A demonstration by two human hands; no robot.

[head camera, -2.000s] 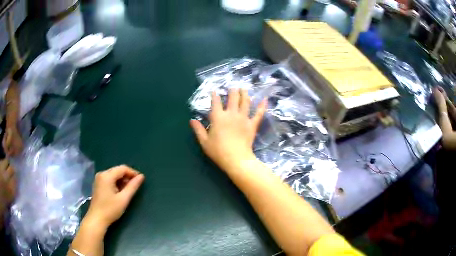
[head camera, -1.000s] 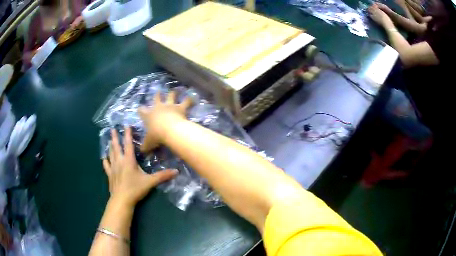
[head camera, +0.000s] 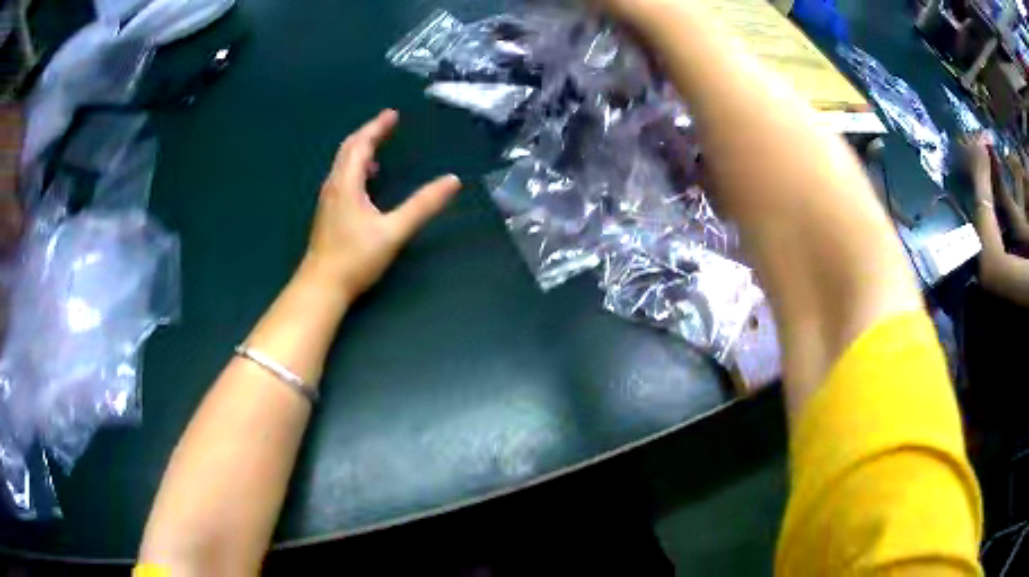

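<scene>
A glossy pile of clear packed bags (head camera: 609, 192) with dark contents lies on the dark green tabletop (head camera: 451, 372), right of centre. My left hand (head camera: 359, 220) is over the tabletop, left of the pile, with thumb and fingers apart and nothing in it. My right forearm (head camera: 767, 169) reaches across the pile's right side to the top edge. My right hand is cut off there, so its fingers cannot be seen. A whitish pile of clear empty bags (head camera: 85, 304) lies at the left.
The yellow-topped instrument (head camera: 779, 56) stands behind my right forearm. Dark cables (head camera: 169, 101) and white pieces (head camera: 186, 17) lie at upper left. More clear bags (head camera: 903, 113) lie at upper right, beside another person's arms (head camera: 987, 214). The table's curved edge (head camera: 542, 479) runs below.
My left hand has come off the bag pile and is now to its left. My right hand has moved out past the top edge. The pile is more spread out, and the view has shifted.
</scene>
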